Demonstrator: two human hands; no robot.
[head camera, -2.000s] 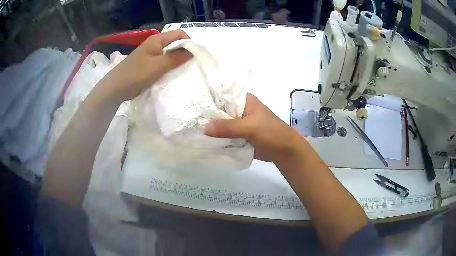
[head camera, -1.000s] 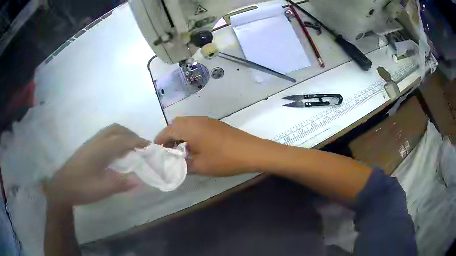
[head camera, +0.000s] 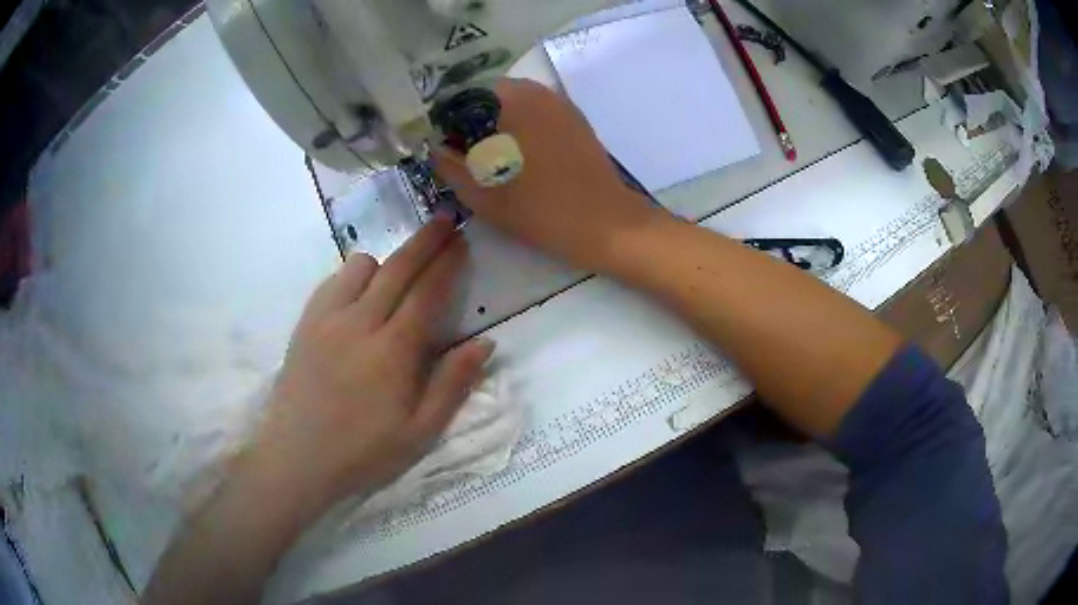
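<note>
The white fabric (head camera: 479, 431) lies bunched on the table under and beside my left hand. My left hand (head camera: 372, 360) is flat on it, its fingertips reaching the presser foot (head camera: 428, 189). My right hand (head camera: 538, 177) is at the needle area, partly behind the black and cream knobs of the white sewing machine (head camera: 319, 83). Its fingertips are hidden, so I cannot tell what it holds. The shiny slide plate (head camera: 376, 215) shows left of the foot.
A white notepad (head camera: 656, 101), a red pencil (head camera: 757, 89) and a black-handled screwdriver (head camera: 869, 118) lie right of the machine head. Black thread snips (head camera: 804, 251) are partly behind my right forearm. A printed ruler (head camera: 615, 414) runs along the front edge. A cardboard box (head camera: 946, 296) stands at right.
Both hands have moved from the table's front to the presser foot. The fabric, earlier held up between them, now lies on the table. My right hand has gone in under the machine head.
</note>
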